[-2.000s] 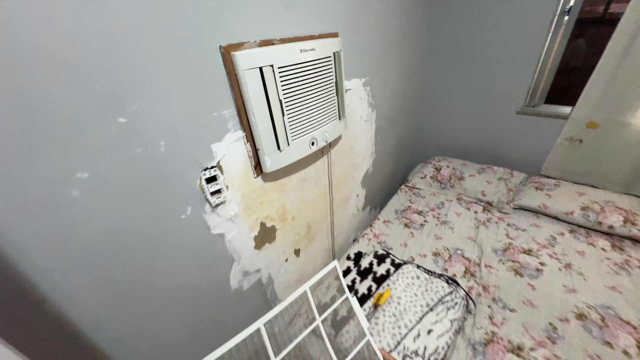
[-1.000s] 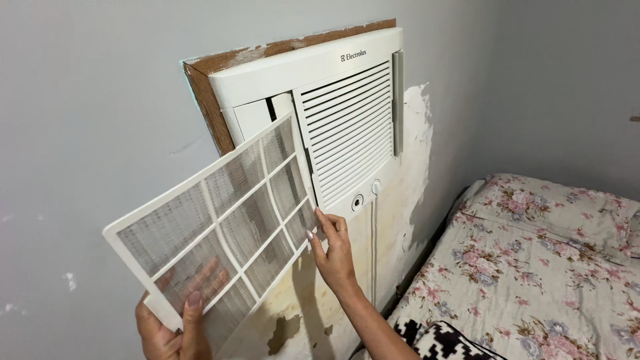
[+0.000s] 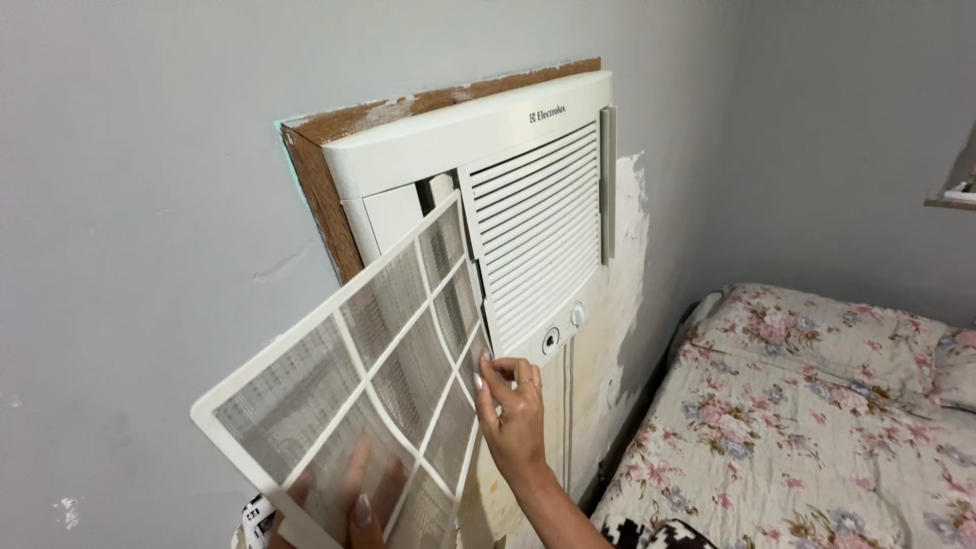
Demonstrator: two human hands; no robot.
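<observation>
A white mesh air filter with a plastic grid frame stands slanted in front of an Electrolux window air conditioner. Its far edge is against the gap at the left side of the louvred grille. My left hand grips the filter's lower outer part, thumb in front and fingers showing through the mesh. With thumb and fingertips, my right hand pinches the filter's lower inner edge beside the grille. The control knob is just to the right of that hand. How far the filter's edge goes into the gap is hidden.
A wooden frame surrounds the unit on the grey wall. Below left is an uncovered wall outlet, partly hidden. A power cord hangs below the unit. On the right stands a bed with a floral cover, a black-and-white patterned cloth near its edge.
The filter was low and away from the unit two seconds ago; it is now up against the grille's left side. Both hands have stayed on it since one second ago. The view has moved closer.
</observation>
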